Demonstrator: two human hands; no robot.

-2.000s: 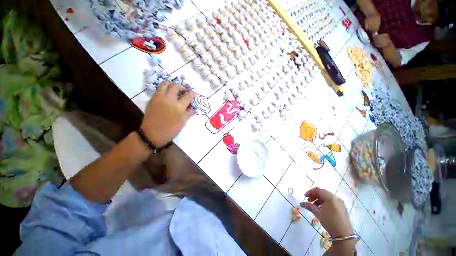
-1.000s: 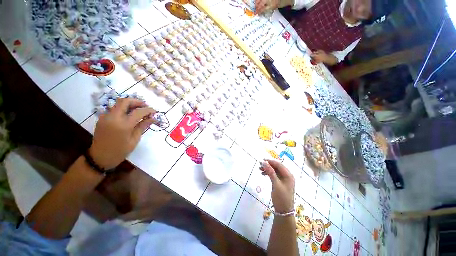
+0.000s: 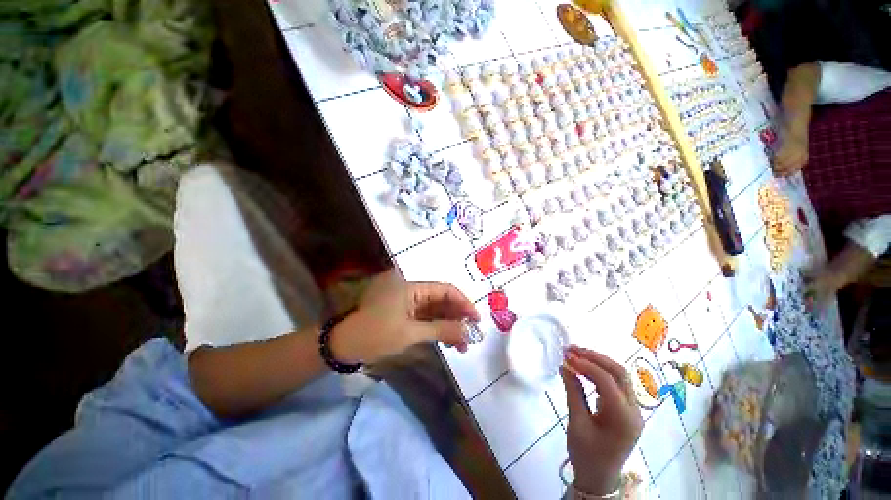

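Observation:
My left hand, with a dark beaded bracelet, pinches a small grey-white part just left of the glue dish. The round white glue dish stands near the table edge and holds white contents. My right hand, with a pale bracelet, has thumb and forefinger pinched together at the dish's right rim. The tiny piece between those fingertips is too small and blurred to make out. A loose pile of grey parts lies near the table edge above my left hand.
Rows of joined pieces fill the upper table. A yellow rod and black-handled tool lie beside them. A large grey heap is at the top. A clear tub stands at right. Another worker's hands are at far right.
My left hand has moved from the loose grey pile towards the dish with a grey part. My right hand has come up to the dish's rim. The camera view has shifted.

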